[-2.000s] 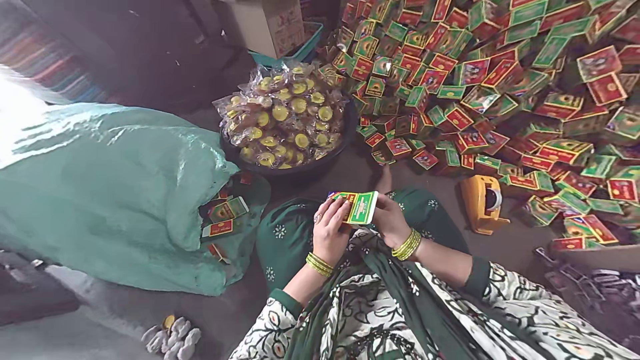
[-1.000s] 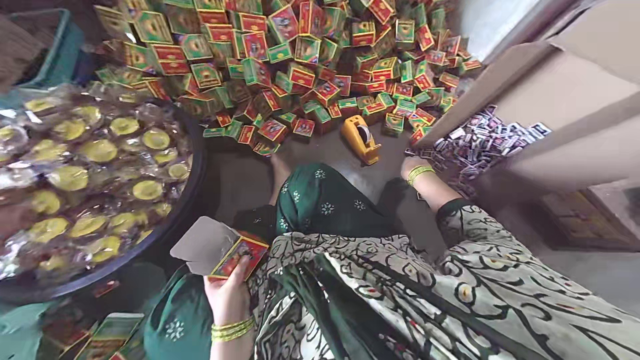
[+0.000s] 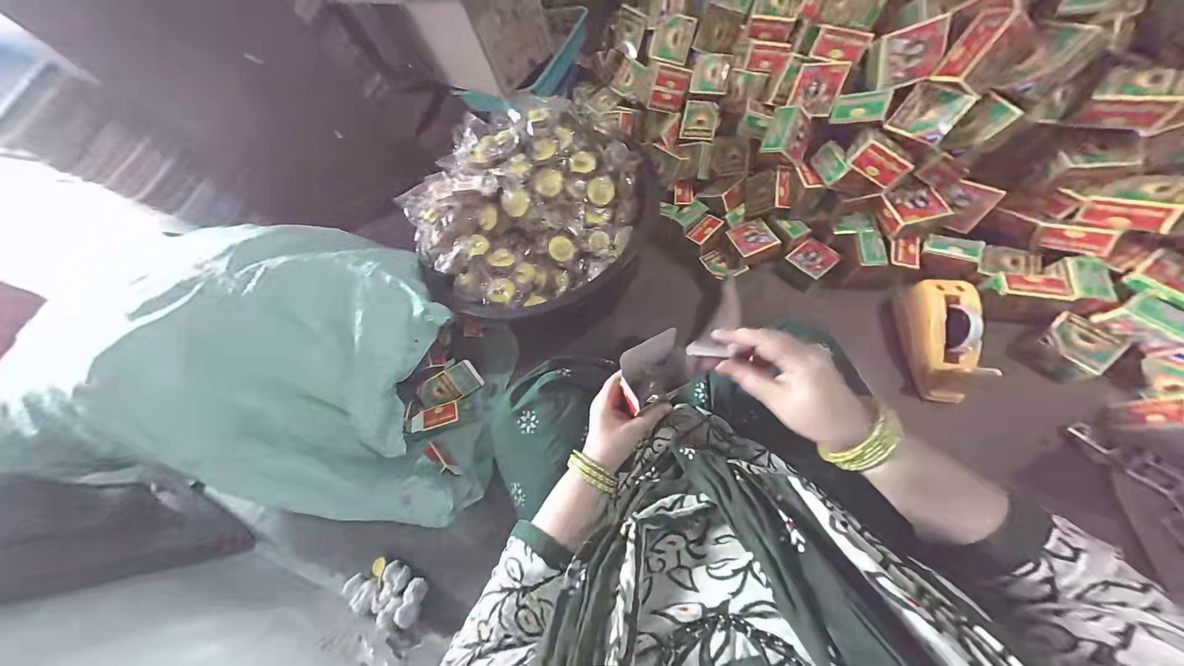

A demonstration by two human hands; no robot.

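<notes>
My left hand [image 3: 620,421], low in the middle of the view, holds a small printed cardboard box [image 3: 647,370] with its grey inner flap raised. Just to its right, my right hand [image 3: 795,384] pinches a small pale flat item [image 3: 709,351] between thumb and fingers, close to the box's flap but apart from it. Blur hides what the item is. Yellow-green bangles circle both wrists. Beyond my hands stands a dark round tub [image 3: 592,301] heaped with clear-wrapped packets [image 3: 546,213] that show yellow round pieces.
A yellow tape dispenser [image 3: 939,338] stands on the floor at right. Many red and green boxes [image 3: 911,203] are piled behind it. At left lies a pale green plastic sack [image 3: 250,379] with boxes [image 3: 449,384] at its mouth. A teal crate [image 3: 560,60] is behind the tub.
My right hand has come back from beside the heap of small printed pieces at the right and now holds a pale item near the box. The view has swung to the left since one second ago.
</notes>
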